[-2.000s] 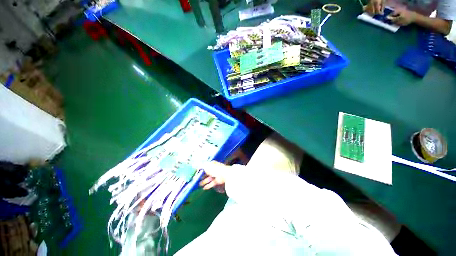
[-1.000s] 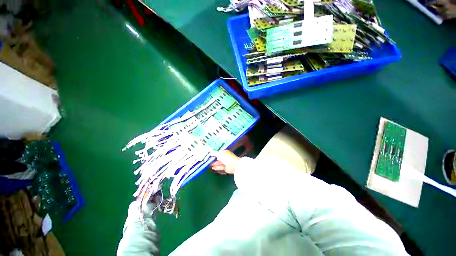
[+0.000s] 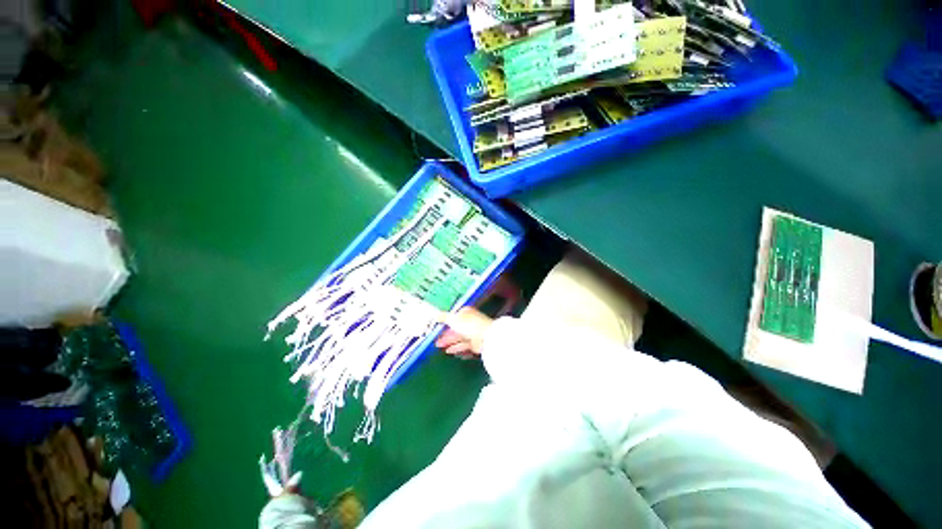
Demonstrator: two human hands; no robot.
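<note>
The lower blue tray (image 3: 356,244) lies tilted beside the lap. Green circuit boards (image 3: 446,258) lie in rows in it, and their white lead wires (image 3: 356,346) hang over its lower left end. My right hand (image 3: 465,334) is at the tray's near right rim, thumb above and fingers curled below it. The rim between them is partly hidden. My left hand (image 3: 286,487), small and blurred at the bottom left, is closed on a bunch of whitish leads (image 3: 281,455) away from the tray. A yellow-brown piece (image 3: 346,508) shows beside it, unclear.
A large blue bin (image 3: 640,122) heaped with boards stands on the green bench (image 3: 620,212). An off-white pad (image 3: 844,274) holds a green panel (image 3: 791,277) with a white strip beside it. A round tin (image 3: 928,300) is at the right edge. Another blue container of boards (image 3: 155,398) is low left.
My left hand has moved down and away from the tray's hanging leads, with a bunch of leads in it. My right hand stays at the tray's rim. The view has shifted since the first frame.
</note>
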